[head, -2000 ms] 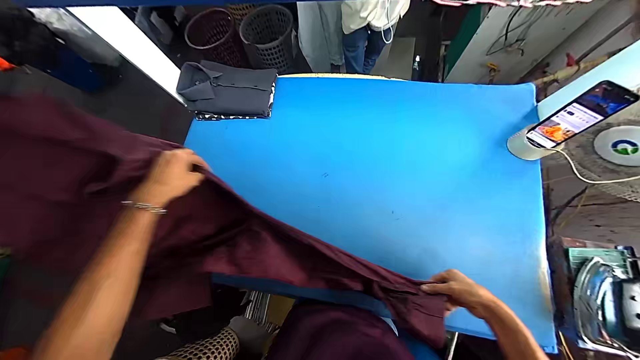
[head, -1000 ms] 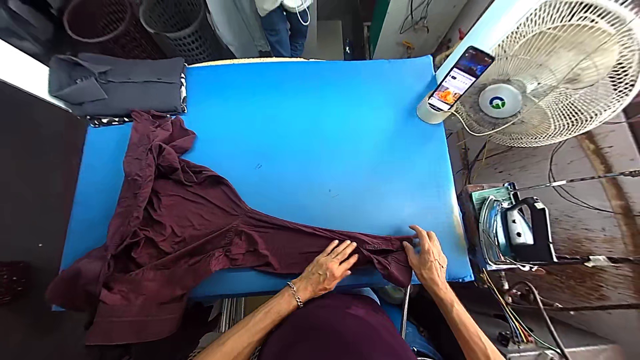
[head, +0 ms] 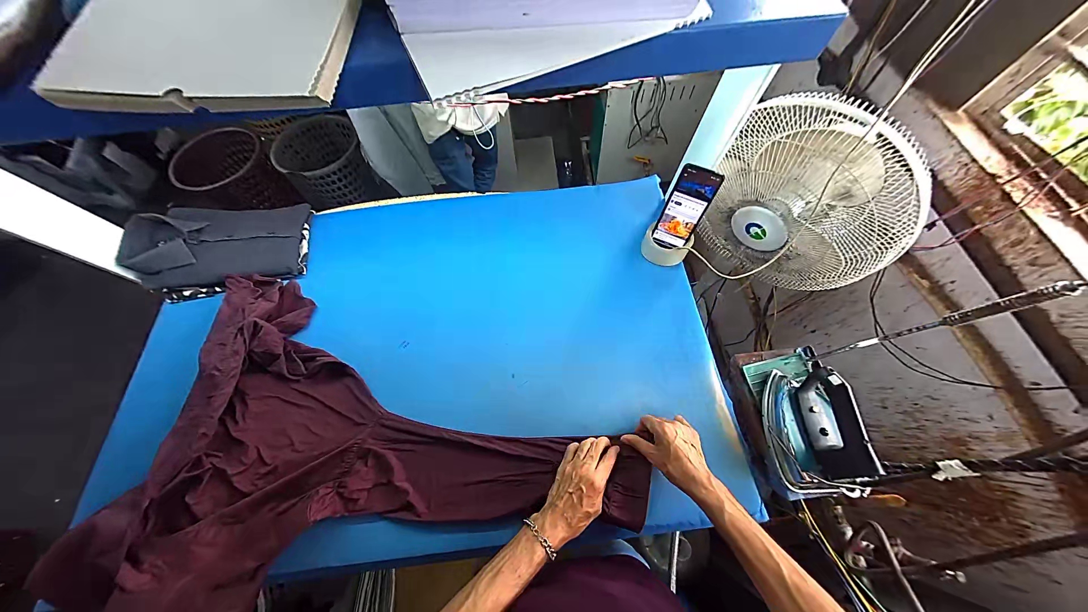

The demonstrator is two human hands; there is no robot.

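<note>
A maroon long-sleeved shirt (head: 280, 433) lies crumpled over the left part of the blue padded table (head: 510, 323), one sleeve stretched right along the near edge. My left hand (head: 580, 484), with a chain bracelet at the wrist, rests on the sleeve just left of the cuff (head: 627, 493). At the cuff's upper edge my right hand (head: 671, 446) has its thumb and fingers pinched on the cloth. The shirt's lower left part hangs past the table edge.
Folded dark grey shirts (head: 221, 246) lie at the far left corner. A phone (head: 688, 206) leans in a round white holder (head: 665, 248) near a fan (head: 816, 191). An iron (head: 824, 425) sits on a stand at right. A shelf (head: 765, 38) crosses above; a person (head: 463, 144) stands beyond.
The shirt, held partly off the table's left side two seconds ago, now lies on it. My left hand has moved right along the sleeve to near the cuff.
</note>
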